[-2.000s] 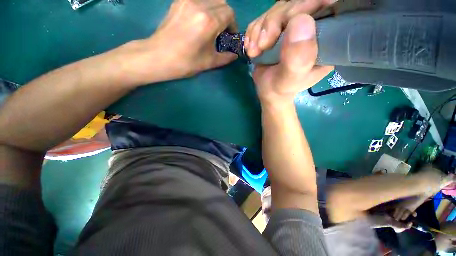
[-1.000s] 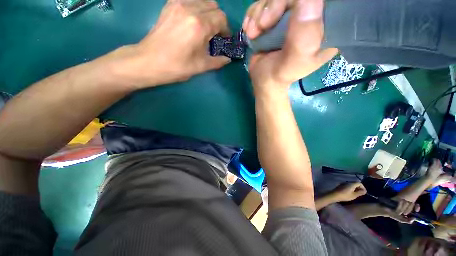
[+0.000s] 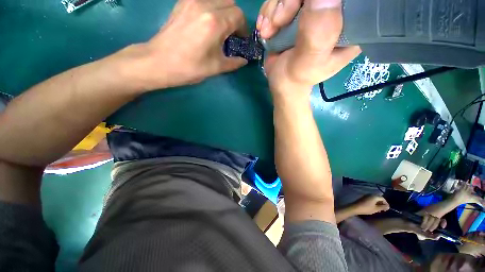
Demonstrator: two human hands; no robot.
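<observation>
My left hand (image 3: 199,42), bare, grips a small dark circuit board assembly (image 3: 243,48) by its left end, above the dark-green bench (image 3: 212,111). My right hand (image 3: 306,45), bare, is wrapped round the nose of a large grey power tool (image 3: 415,32), whose body runs off the top right. The tool's nose is at the board's right end. My fingers hide the tip, and whether it touches the board cannot be told.
A black cord (image 3: 367,93) loops below the tool, by a heap of white ring-like pieces (image 3: 367,77). Square white frames (image 3: 394,152) and a cream box (image 3: 411,176) lie right. A green board (image 3: 77,4) is top left. Another person's hands (image 3: 433,223) are lower right.
The tool body and my right hand have shifted slightly since two seconds ago, and the cord loop shows more. The neighbouring person's arms have moved. Both my grips are unchanged.
</observation>
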